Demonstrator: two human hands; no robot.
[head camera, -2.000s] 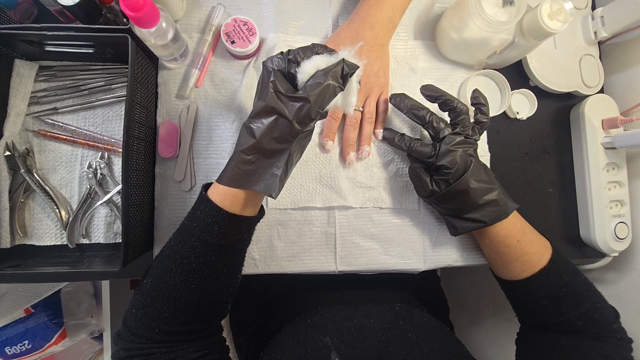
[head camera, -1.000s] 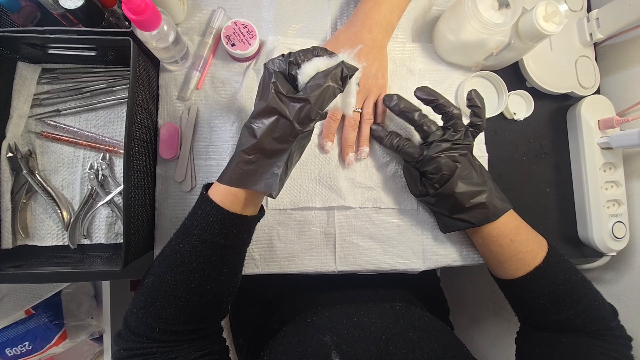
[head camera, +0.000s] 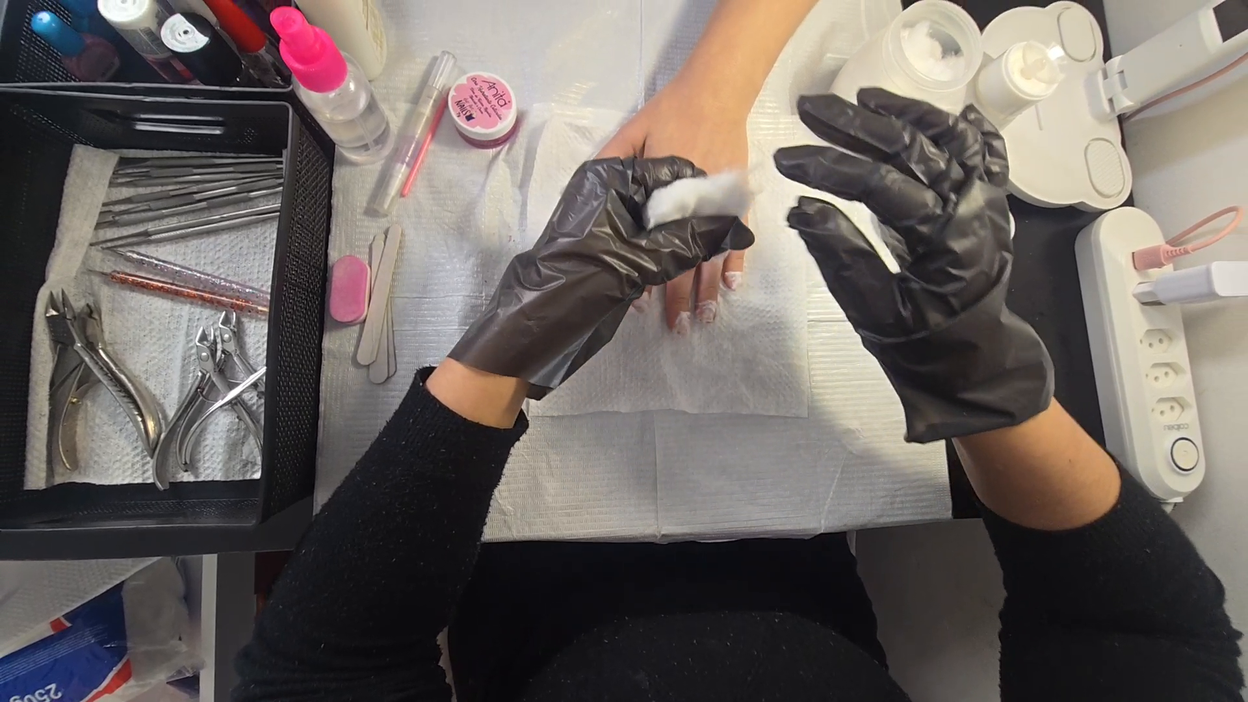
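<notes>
In a black glove, my left hand (head camera: 614, 253) pinches a white cotton wad (head camera: 697, 198) between thumb and fingers. It is over the back of another person's hand (head camera: 700, 122), which lies palm down on a white paper towel (head camera: 624, 380). White residue shows on that person's fingertips. My right hand (head camera: 916, 244), also gloved in black, is raised to the right with its fingers spread, holding nothing that I can see. Beyond it stands an open white jar (head camera: 877, 68) with cotton-like white stuff inside, partly hidden by my fingers.
A black tray (head camera: 297, 312) at left holds metal nippers (head camera: 102, 375) and slim metal tools (head camera: 190, 185). Nearby are a pink-capped spray bottle (head camera: 336, 107), a small pink-lidded jar (head camera: 483, 107), nail files (head camera: 378, 302) and a pink block (head camera: 349, 290). A white power strip (head camera: 1146, 351) lies right.
My right hand has moved up and away from the other person's fingers. My left hand keeps its grip on the cotton, which now shows more fully.
</notes>
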